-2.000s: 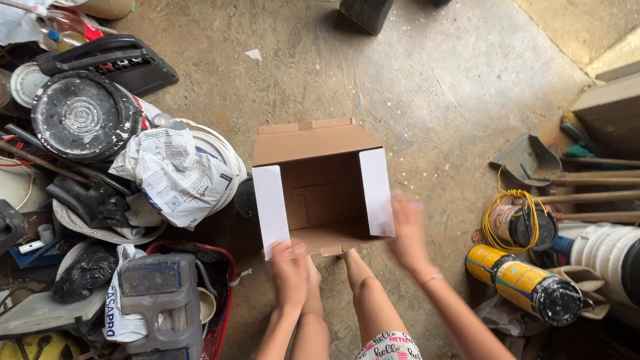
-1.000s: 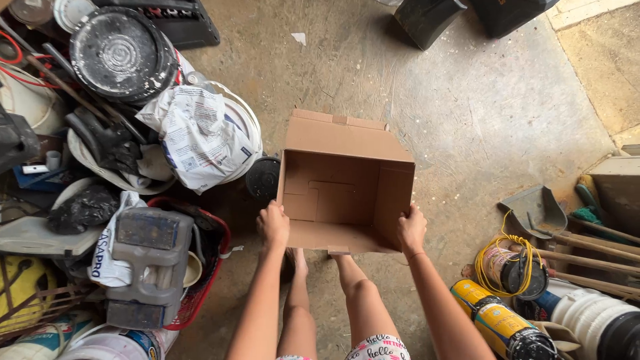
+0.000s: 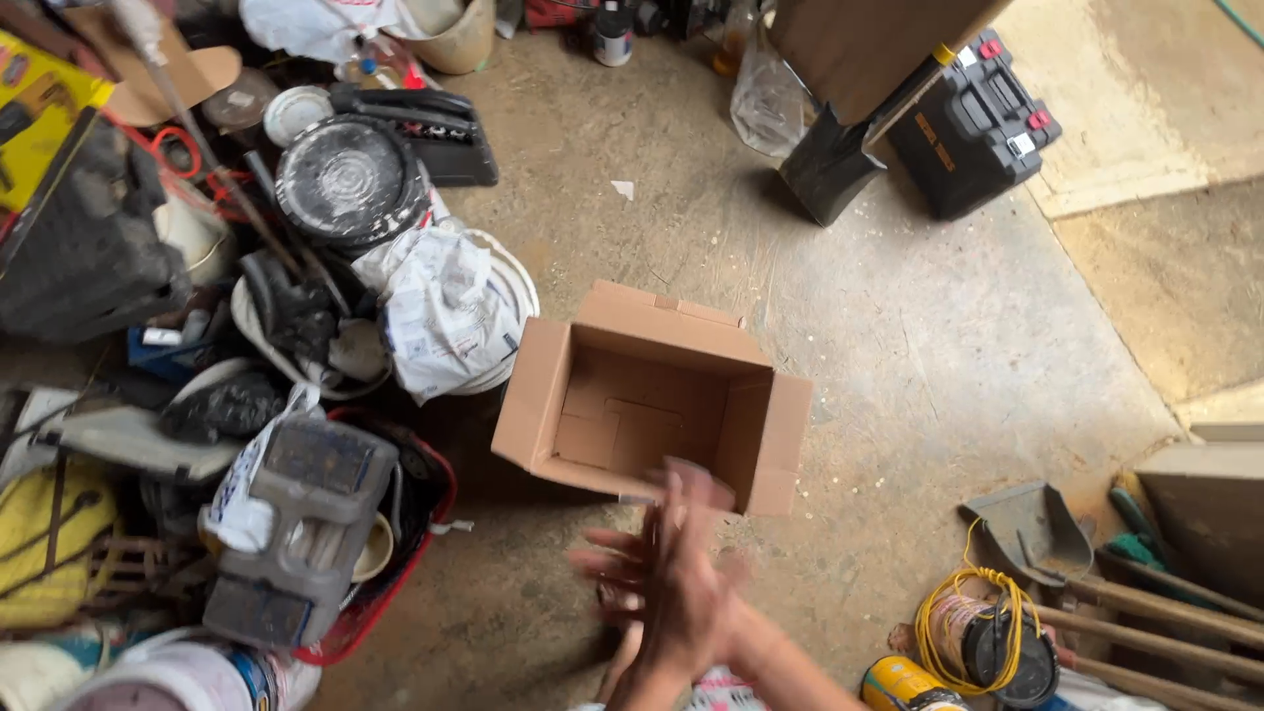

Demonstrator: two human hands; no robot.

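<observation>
An open cardboard box (image 3: 647, 395) stands on the concrete floor with its flaps folded outward. Its inside is visible and bare apart from the bottom flaps. Both hands are blurred and overlap just below the box's near edge. My left hand (image 3: 622, 573) has its fingers spread toward the left and holds nothing visible. Across it lies my right hand (image 3: 691, 583), fingers pointing up toward the box's near edge; it too holds nothing visible. Whether the palms touch is hard to tell.
Left of the box are a bucket with a plastic bag (image 3: 444, 306), a paint-spattered black lid (image 3: 351, 178) and a grey toolbox (image 3: 301, 533). A shovel blade (image 3: 828, 168) and black tool case (image 3: 973, 128) stand beyond. A dustpan (image 3: 1032, 533) and yellow cord (image 3: 973, 632) lie right.
Both hands have let go of the box's sides and come together in front of it. The side flaps now stick outward. The view takes in more of the floor beyond.
</observation>
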